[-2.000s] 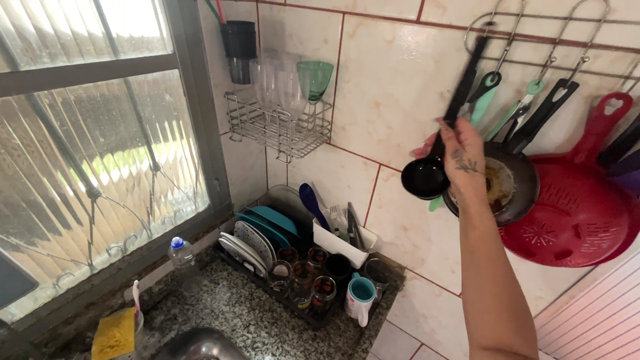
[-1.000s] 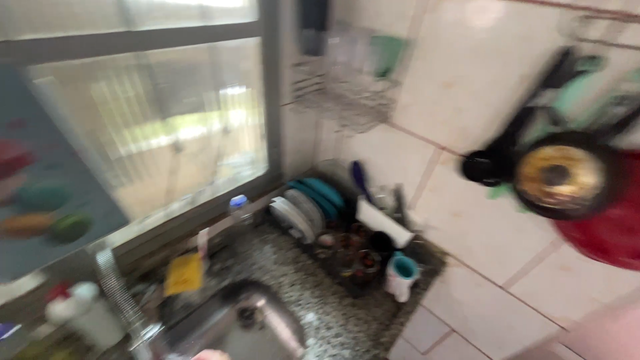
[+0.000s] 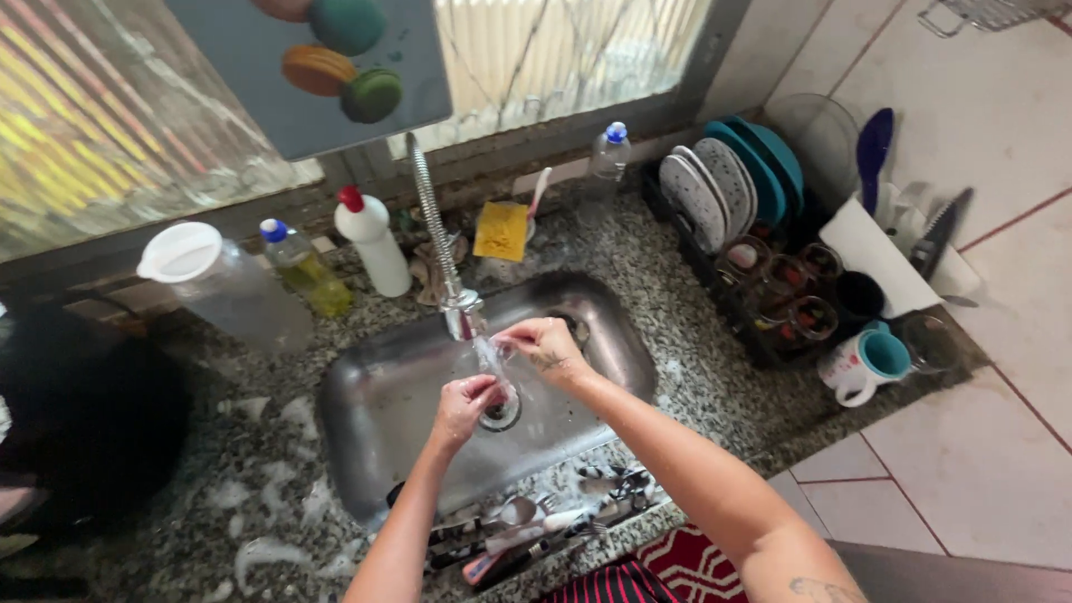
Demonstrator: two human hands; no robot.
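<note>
Both hands are over the stainless steel sink point(image 3: 377, 419), just below the spout of the spring-neck faucet point(image 3: 461, 314). Between them, in the running water, is a small clear or whitish item point(image 3: 496, 362), too blurred to name. My left hand point(image 3: 466, 408) pinches its lower end near the drain. My right hand point(image 3: 540, 345) has thumb and fingers closed at its upper end. Soapy cutlery point(image 3: 536, 528) lies along the sink's front edge, below the hands.
A dish rack point(image 3: 703, 285) with plates, bowls and glasses stands right, beside a mug point(image 3: 863, 364) and a white cutlery holder point(image 3: 888, 251). Behind the sink are a white bottle point(image 3: 377, 247), a dish soap bottle point(image 3: 308, 272), a pitcher point(image 3: 230, 289) and a yellow sponge cloth point(image 3: 501, 232).
My right hand, earlier up at the wall rack with a black ladle, is now down at the faucet. My left hand has come into view. The view has swung left and down to the sink.
</note>
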